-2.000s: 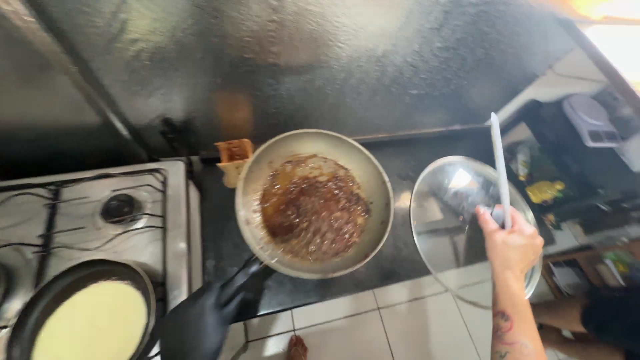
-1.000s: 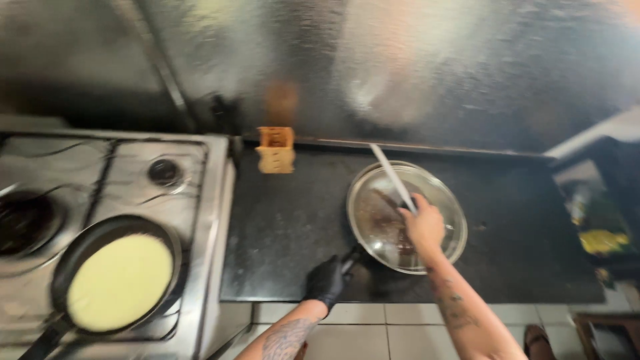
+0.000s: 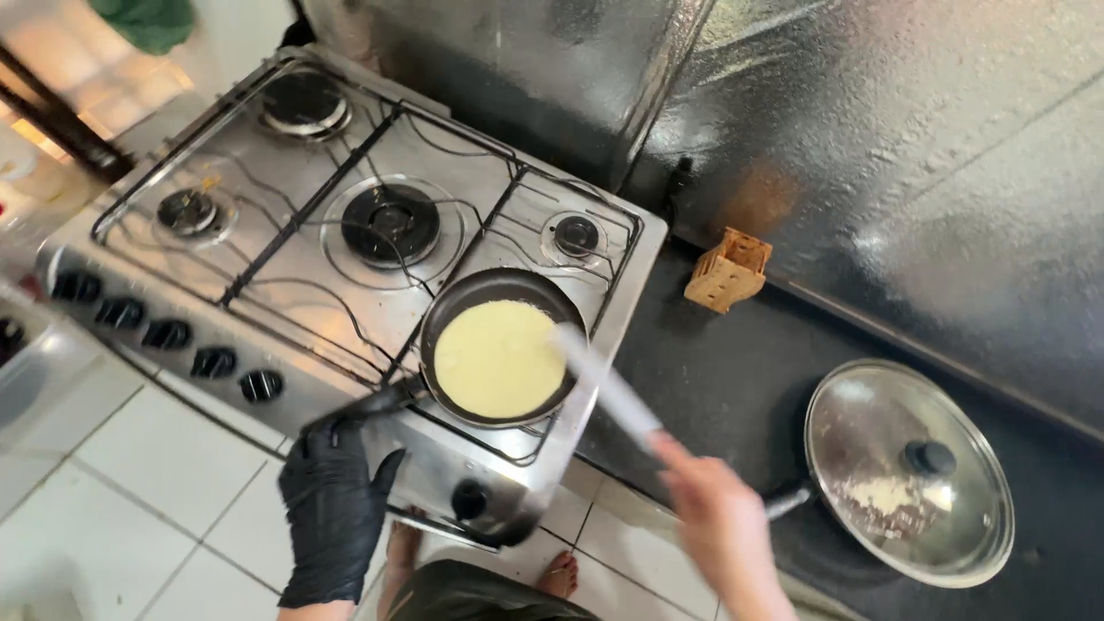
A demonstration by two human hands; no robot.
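On the front right burner of the gas stove sits a small dark frying pan (image 3: 431, 315) with a pale yellow layer of batter or egg (image 3: 496, 362) in it. My left hand (image 3: 336, 500), in a black glove, is at the pan's handle, its fingers along the handle and the thumb apart. A white spatula or flat-bladed tool (image 3: 617, 397) is in my bare right hand (image 3: 716, 517), its tip over the pan's right rim and blurred. To the right, a larger pan stands under a glass lid (image 3: 888, 431) with a black knob; browned food shows through the glass.
The stove (image 3: 638, 241) has several other burners under wire grates, and black knobs along its front. A small wooden holder (image 3: 724, 272) stands on the dark counter (image 3: 707, 371) by the metal-covered wall. Below are white floor tiles (image 3: 172, 483) and a person's feet.
The glass lid, held off to the right two seconds ago, now lies on the larger pan, released by my right hand. Both hands have moved left to the small pan. The view has swung toward the stove.
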